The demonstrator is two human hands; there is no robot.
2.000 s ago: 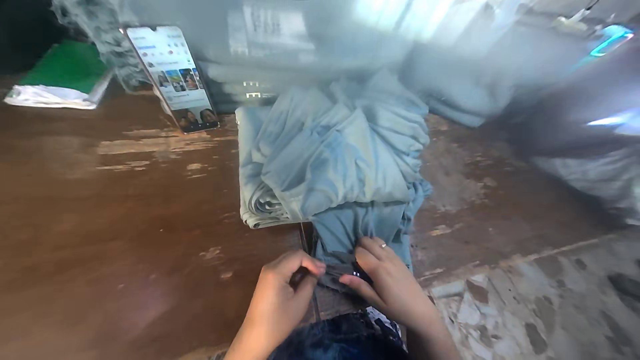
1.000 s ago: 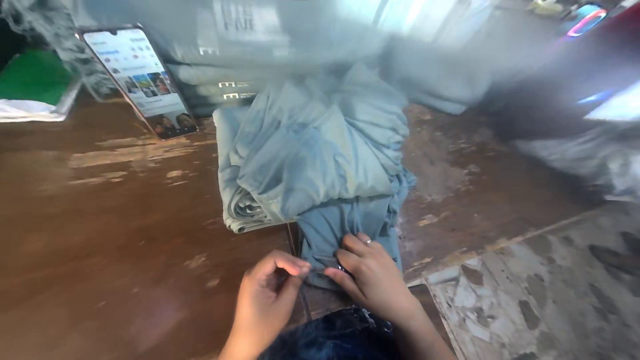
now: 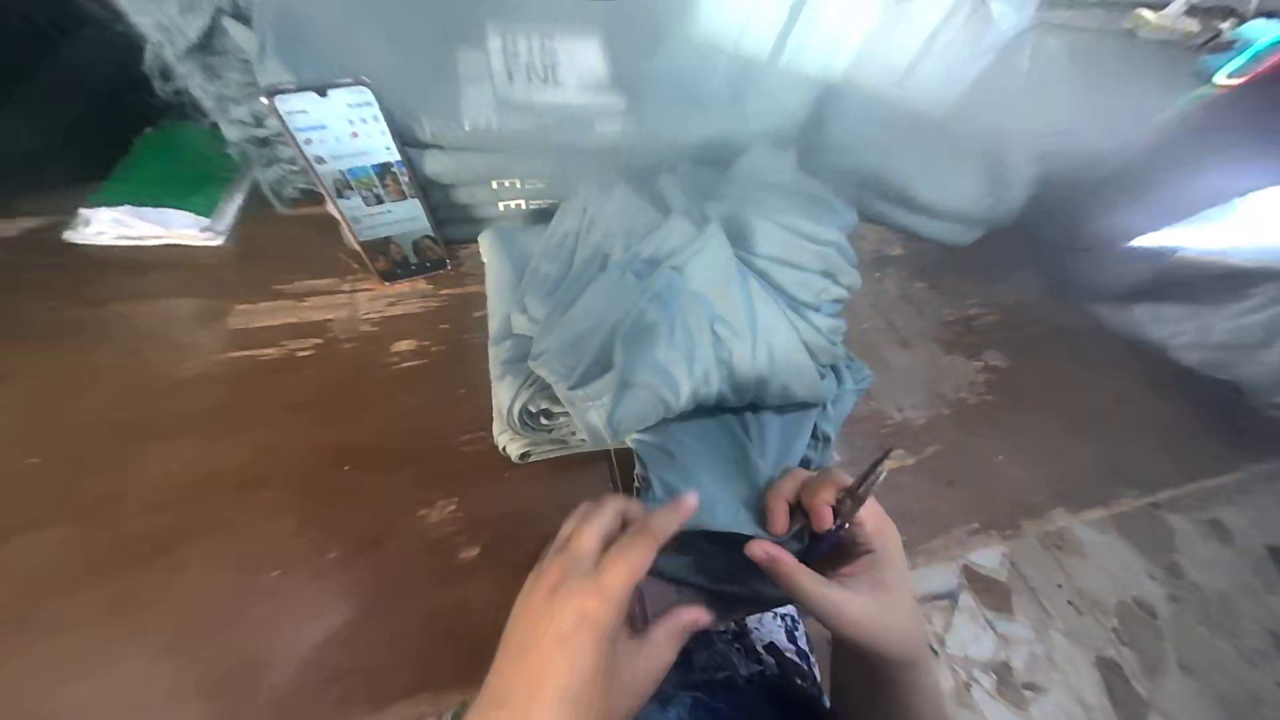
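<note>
A bunched light blue-grey garment point(image 3: 700, 300) lies over a folded one of similar cloth on the wooden table. Its lower part point(image 3: 730, 470) hangs toward me, with a dark edge point(image 3: 715, 565) between my hands. My right hand point(image 3: 850, 560) pinches that cloth between thumb and fingers and also holds a small pointed metal tool point(image 3: 865, 488), perhaps thread snips, tip up and to the right. My left hand point(image 3: 600, 600) is at the left side of the dark edge, fingers and thumb apart; whether it touches the cloth is unclear.
A lit phone point(image 3: 365, 185) leans against stacked blue-grey clothes in plastic point(image 3: 455, 170) at the back. Left of it lies a green and white item point(image 3: 165, 190). More plastic wrapping is at the right point(image 3: 1200, 310). Beyond the table's right edge is a stone-patterned floor point(image 3: 1100, 610).
My left hand's fingers have spread from a pinch. The pointed tool now shows plainly in my right hand, and a dark edge of the cloth shows between the hands.
</note>
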